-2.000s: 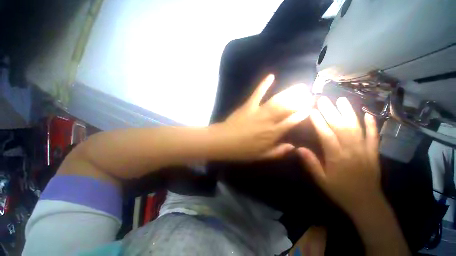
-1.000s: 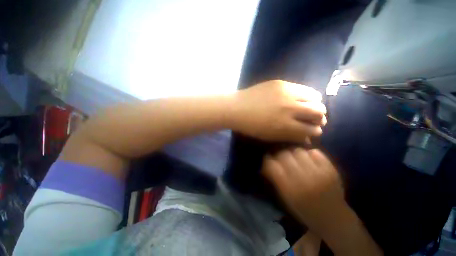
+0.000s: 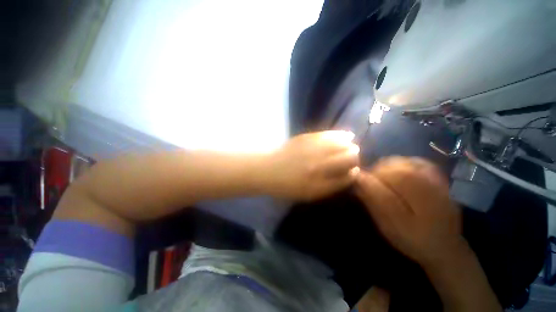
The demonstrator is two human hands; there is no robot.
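Note:
Black cloth [image 3: 329, 67] lies under the sewing machine head [image 3: 481, 49] and hangs down toward my lap. My left hand [image 3: 317, 164] is closed on the cloth, left of and below the bright lamp [image 3: 377, 113]. My right hand [image 3: 411, 195] is blurred and meets my left hand at the fingertips, also at the cloth; its fingers are bent, and its grip is not clear. The metal parts [image 3: 454, 122] near the needle area are right of the lamp. The needle itself cannot be made out.
The white table [image 3: 183, 73] glares at the upper left, with its grey front edge [image 3: 122, 131] below. A grey block [image 3: 478, 183] with bent wire stands right of my right hand. A red object [image 3: 56, 173] is below the table at left.
Two seconds ago both hands lay spread flat on the cloth; now they are bunched together at it. Since one second ago, my right hand has moved up and right, and the cloth has more folds.

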